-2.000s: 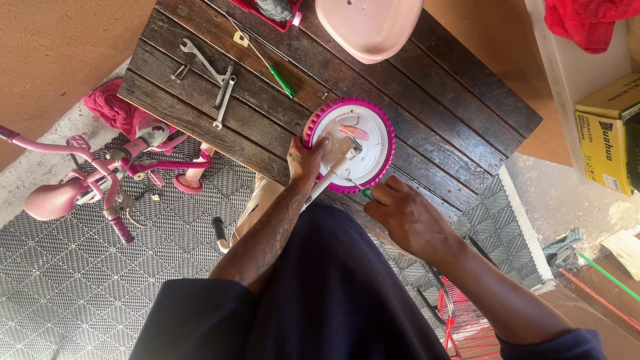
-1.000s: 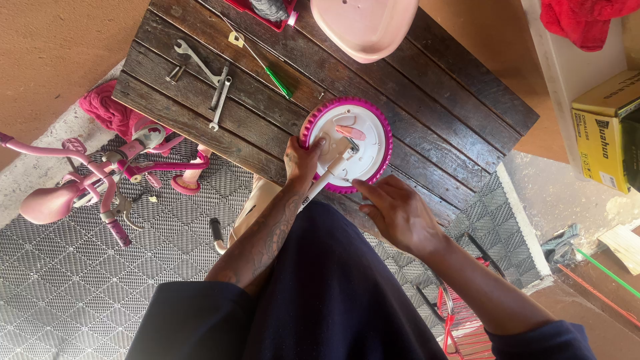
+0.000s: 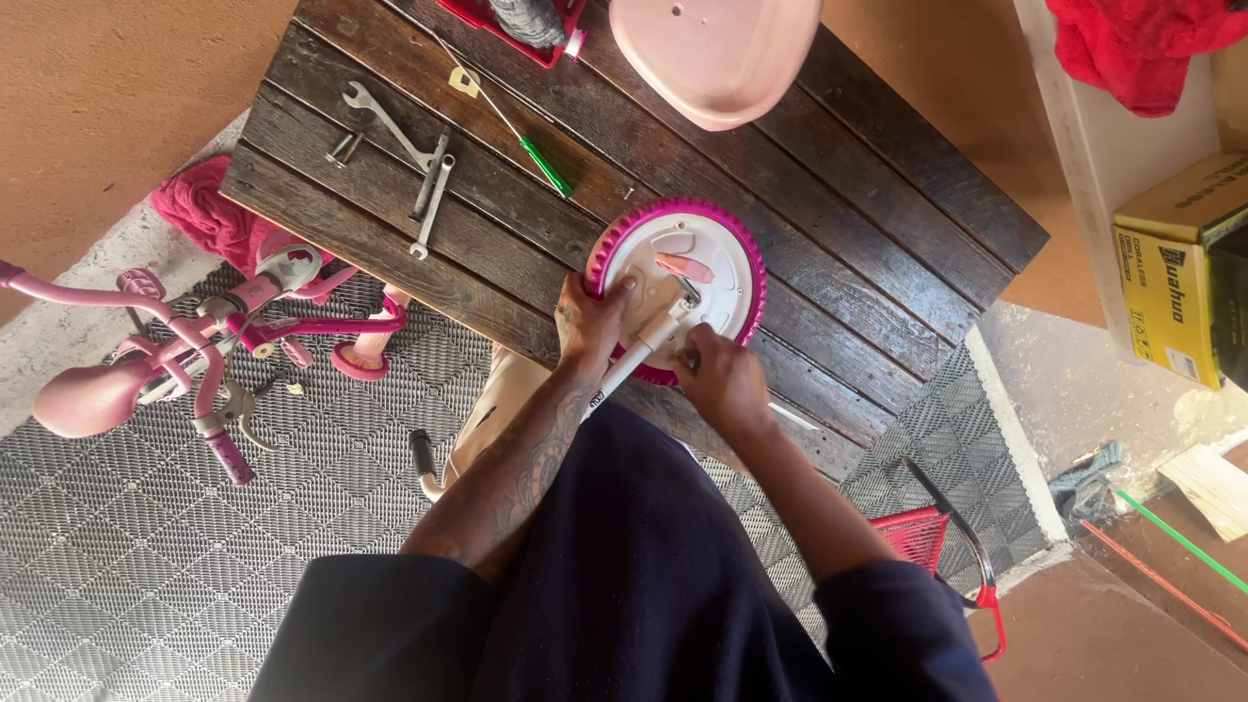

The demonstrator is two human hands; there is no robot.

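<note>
A small white wheel with a pink tyre [image 3: 680, 290] rests on the dark slatted wooden table [image 3: 829, 244] near its front edge. My left hand [image 3: 592, 320] grips the wheel's left rim, thumb on the white face. A white metal tube [image 3: 643, 351] runs from my lap to the wheel's centre. My right hand [image 3: 720, 375] is at the wheel's lower right beside the tube, fingers curled; whether they hold something small cannot be told. Open-end wrenches [image 3: 431, 207] and a green-handled screwdriver [image 3: 544, 166] lie to the left.
A pink plastic basin-like part [image 3: 717, 58] and a red tray [image 3: 561, 49] lie at the table's far side. A pink child's bicycle [image 3: 195, 341] is on the woven mat at left. A yellow drill box [image 3: 1170, 292] stands at right, a red metal rack [image 3: 916, 536] below it.
My right hand has moved from the wheel's lower edge up onto its lower right face, closer to the tube. My left hand stays on the rim.
</note>
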